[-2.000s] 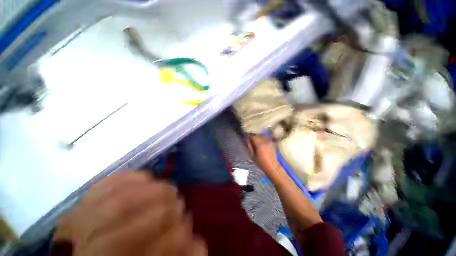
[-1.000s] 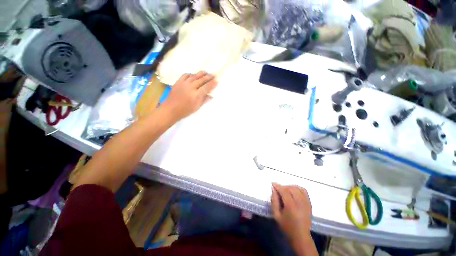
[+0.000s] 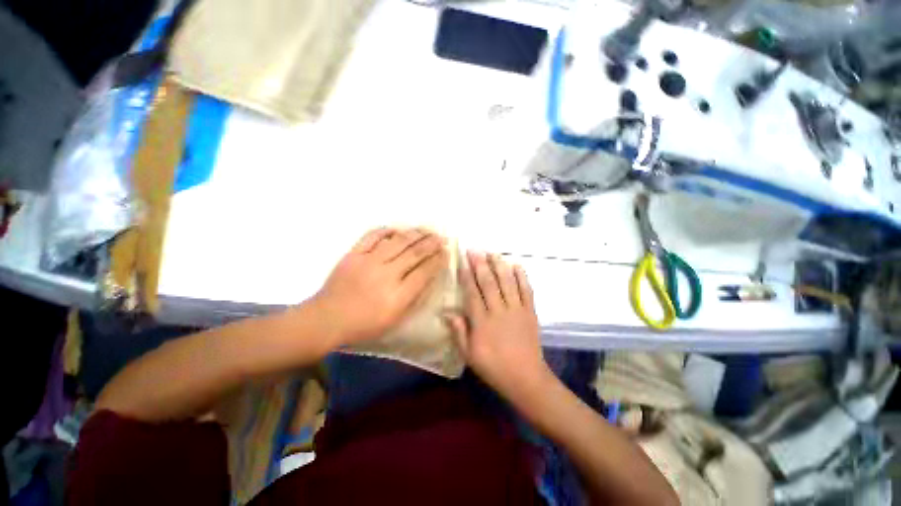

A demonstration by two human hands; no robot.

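A beige fabric piece (image 3: 420, 339) lies at the front edge of the white table, with its lower corner hanging over the edge. My left hand (image 3: 383, 280) is spread flat on its left part. My right hand (image 3: 498, 314) lies on its right side, the fingers pointing away from me. Both hands press on the cloth and hide much of it. The sewing machine (image 3: 731, 128), white with a blue stripe, stands at the right. Its needle area (image 3: 573, 198) is beyond and right of my hands.
A stack of beige cut pieces (image 3: 262, 54) lies upper left. A black phone (image 3: 490, 41) lies behind. Scissors (image 3: 652, 287) and small snips (image 3: 748, 293) lie right. A clear plastic bag (image 3: 84, 188) is at left. Beige cloth (image 3: 692, 455) is heaped below the table edge at right.
My left hand has come from the stack to the table's front edge, where a fabric piece now lies. My right hand now rests on that piece. The view has shifted.
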